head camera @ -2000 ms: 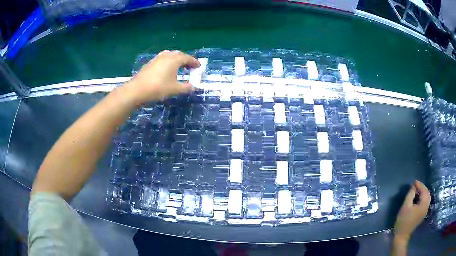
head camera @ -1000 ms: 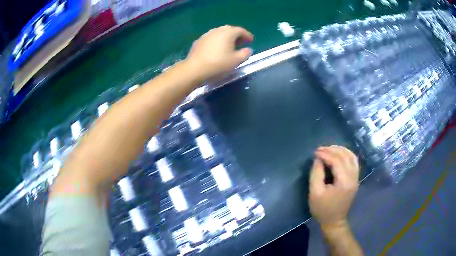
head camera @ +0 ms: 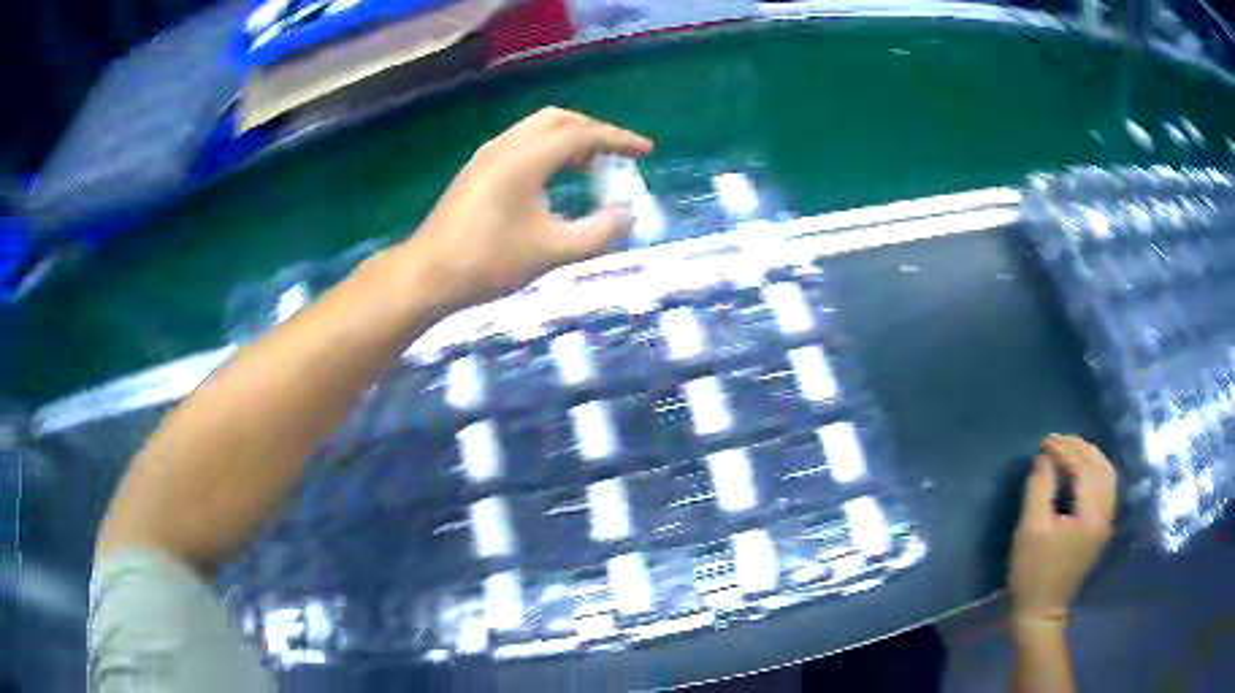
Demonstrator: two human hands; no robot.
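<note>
A clear blister tray (head camera: 867,393) lies in front of me, with white parts (head camera: 592,429) in rows in its right-hand columns. Its far edge overlaps the metal rail and green belt. My left hand (head camera: 522,210) is over the tray's far edge, thumb and index finger curved around a blurred white shape (head camera: 627,190). I cannot tell whether this part is held or lies in the tray behind the fingers. My forearm hides some far-left pockets. My right hand (head camera: 1063,521) is loosely closed at the bench's near edge, right of the tray, with nothing visible in it.
The green conveyor (head camera: 867,102) runs beyond the silver rail (head camera: 935,224), with small white parts (head camera: 1140,133) far right. A stack of clear trays (head camera: 1151,311) stands right on the dark bench. A blue bin and open cardboard (head camera: 359,71) are at the far left.
The view swung right, then partly back. My left hand reached over the belt beyond the tray's right end and is now back over the tray's far edge. My right hand stays curled.
</note>
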